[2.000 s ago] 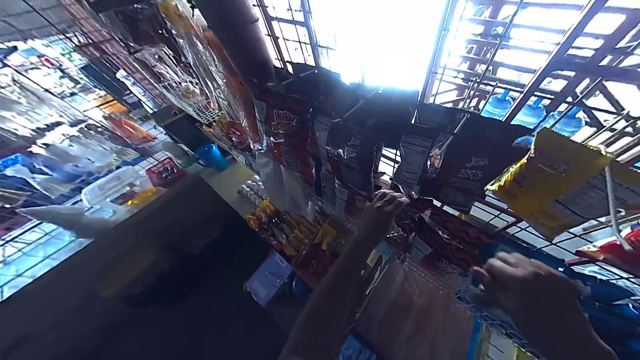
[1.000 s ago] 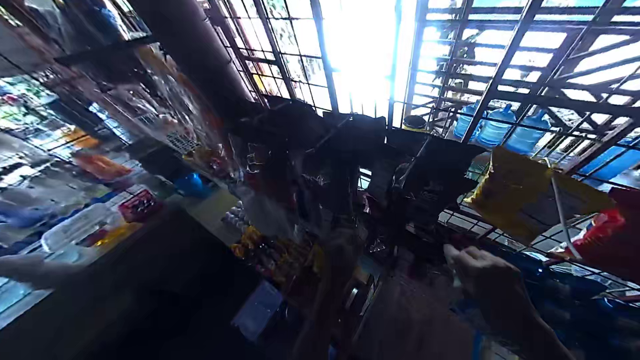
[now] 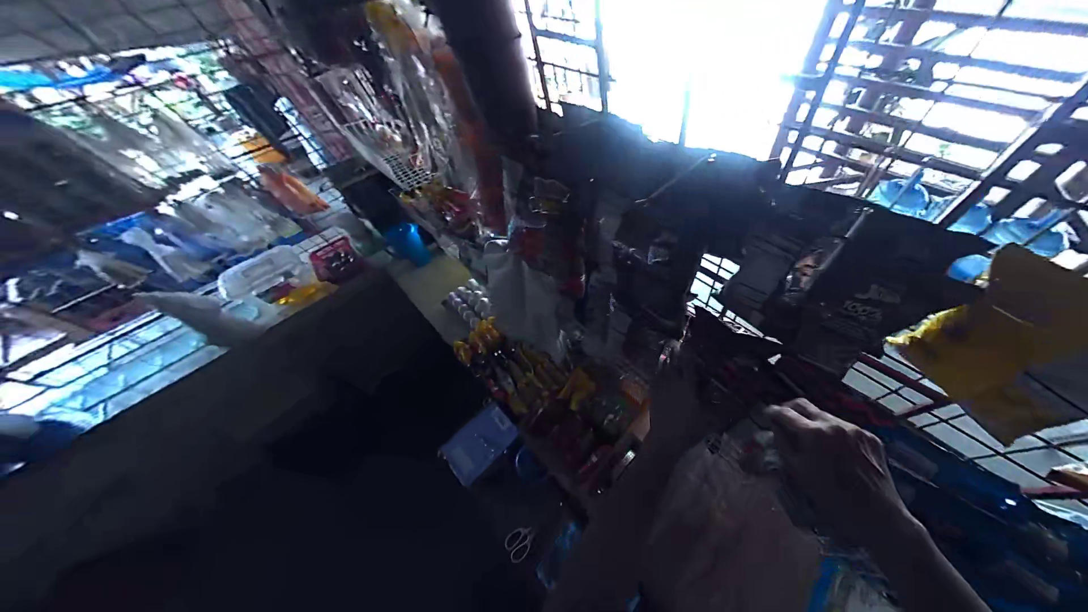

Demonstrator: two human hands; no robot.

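In the head view my left hand (image 3: 680,382) is raised among dark hanging packets, in deep shadow; its fingers are at the edge of a dark packet (image 3: 722,344), and whether they grip it is unclear. My right hand (image 3: 820,442) is to the right and a little lower, its fingers curled near the top of a clear plastic bag (image 3: 731,518). What lies within those fingers is hidden. Above both hands hang black sachet packs (image 3: 875,289), with a yellow pack (image 3: 1003,340) at the right.
A wire grille (image 3: 901,391) stands behind the packets, with blue water jugs (image 3: 901,195) beyond. Yellow-topped bottles or packets (image 3: 527,374) crowd the lower middle, beside a bluish box (image 3: 480,442). A blue cup (image 3: 408,244) and a clear plastic container (image 3: 263,272) are at the left.
My right hand has moved left, closer to my left hand, since two seconds ago. My left hand stays among the dark packets.
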